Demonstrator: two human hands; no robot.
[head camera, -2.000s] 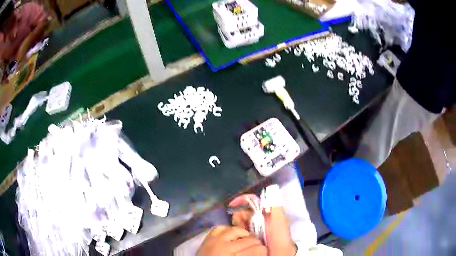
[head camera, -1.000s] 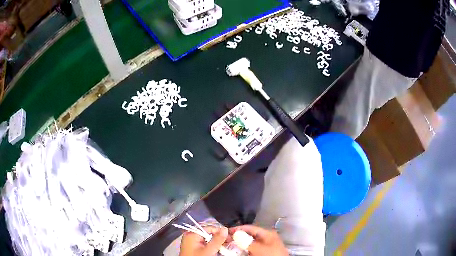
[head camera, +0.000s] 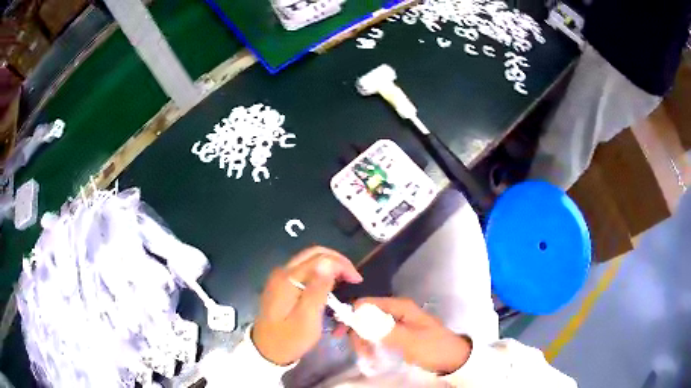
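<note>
My left hand and my right hand are close together over the bench's near edge. Between them is a white power cord with a blocky white end at my right fingers. My left fingers are closed around its thin lead end. A white housing, open side up with a green circuit board inside, lies at the bench's near edge beyond my hands. One U-clip lies alone to its left. The mallet lies beyond and to the right, its black grip pointing to the near edge.
Bagged cords cover the left. Piles of U-clips lie mid-bench and at the far right. Stacked housings sit on the green mat. A blue stool, cardboard boxes and a person in dark clothing are right.
Both hands have risen from the bottom edge towards the bench, with the cord between them. The camera view has shifted. The housing and mallet appear to rest where they were.
</note>
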